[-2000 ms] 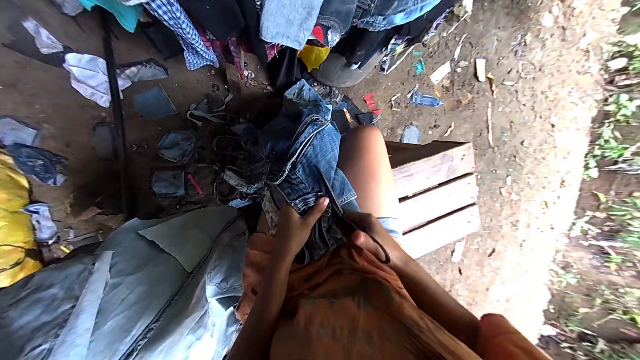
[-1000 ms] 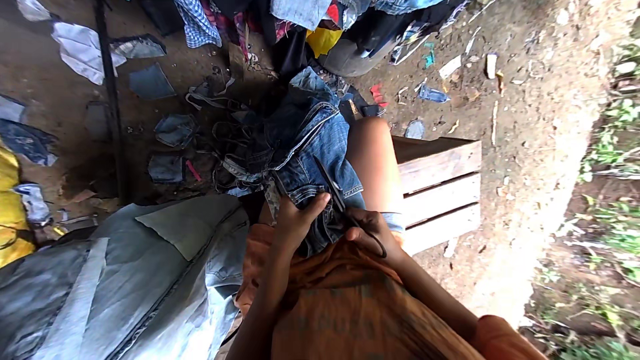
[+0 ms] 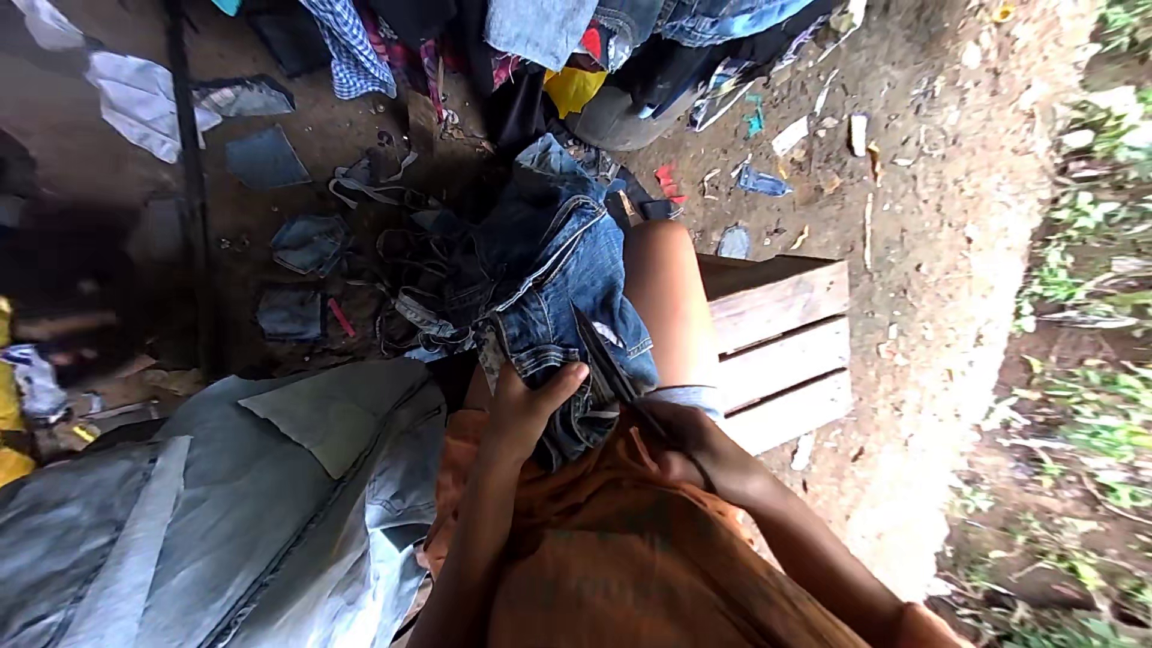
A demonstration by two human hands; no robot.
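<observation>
Blue denim jeans (image 3: 576, 261) lie bunched over my lap, between and across the knees. My left hand (image 3: 531, 405) grips a seamed part of them, thumb on top. In my right hand (image 3: 697, 445) is a pair of dark scissors (image 3: 607, 355), the blades pointing up and away over the denim, close to the left thumb. The blades look nearly closed, and a small pale spot shows on the denim beside them. The lower part of the scissors' handles is partly hidden by my fingers.
A slatted wooden crate (image 3: 787, 351) stands right of my leg. Grey fabric (image 3: 297, 450) spreads at lower left. Piled clothes (image 3: 540, 27) lie ahead, denim scraps (image 3: 310, 243) on the dirt floor at left. A dark pole (image 3: 191, 180) crosses the left side.
The right hand and scissors have shifted slightly against the denim, and the blades look closer together than a second ago. The left hand keeps its hold on the jeans.
</observation>
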